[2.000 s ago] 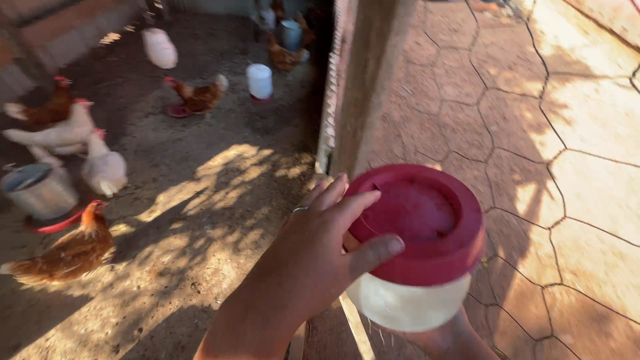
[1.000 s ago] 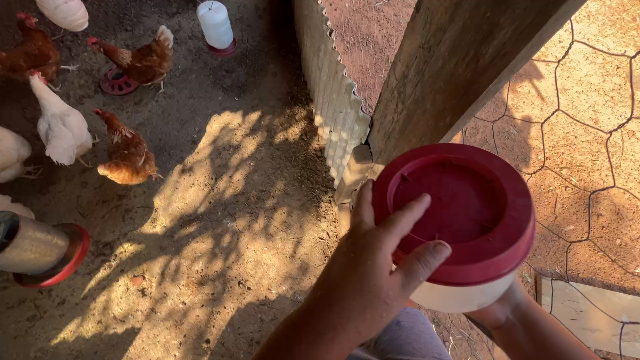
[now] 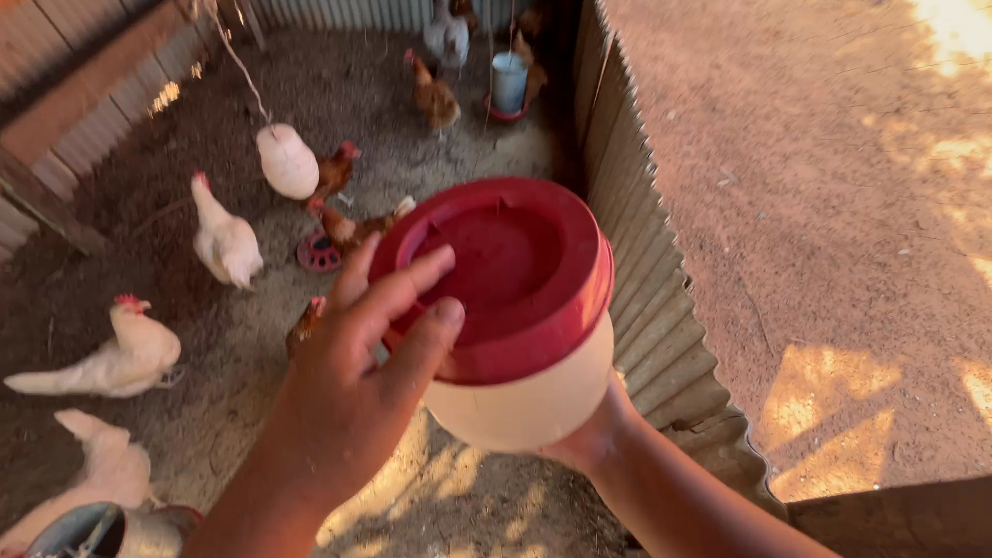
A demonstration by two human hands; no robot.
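A poultry drinker with a red plastic base (image 3: 535,341) on top and a whitish translucent container (image 3: 519,411) below is held in front of me, upside down and a little tilted. My left hand (image 3: 372,349) lies on the near left part of the red base, fingers spread over its rim and thumb on the edge. My right hand (image 3: 593,434) supports the container from beneath at the right; its fingers are hidden behind the container.
Several hens, including a white hen (image 3: 225,236), stand on the dirt floor. A hanging white container (image 3: 287,163), a red slotted feeder dish (image 3: 318,252), a hanging metal feeder (image 3: 509,84) and a metal container (image 3: 101,531) are around. A corrugated metal wall (image 3: 659,310) runs along the right.
The view has shifted, and the wooden post and wire mesh seen earlier on the right are out of view. Both hands still hold the drinker, which is now over the coop floor beside the corrugated wall.
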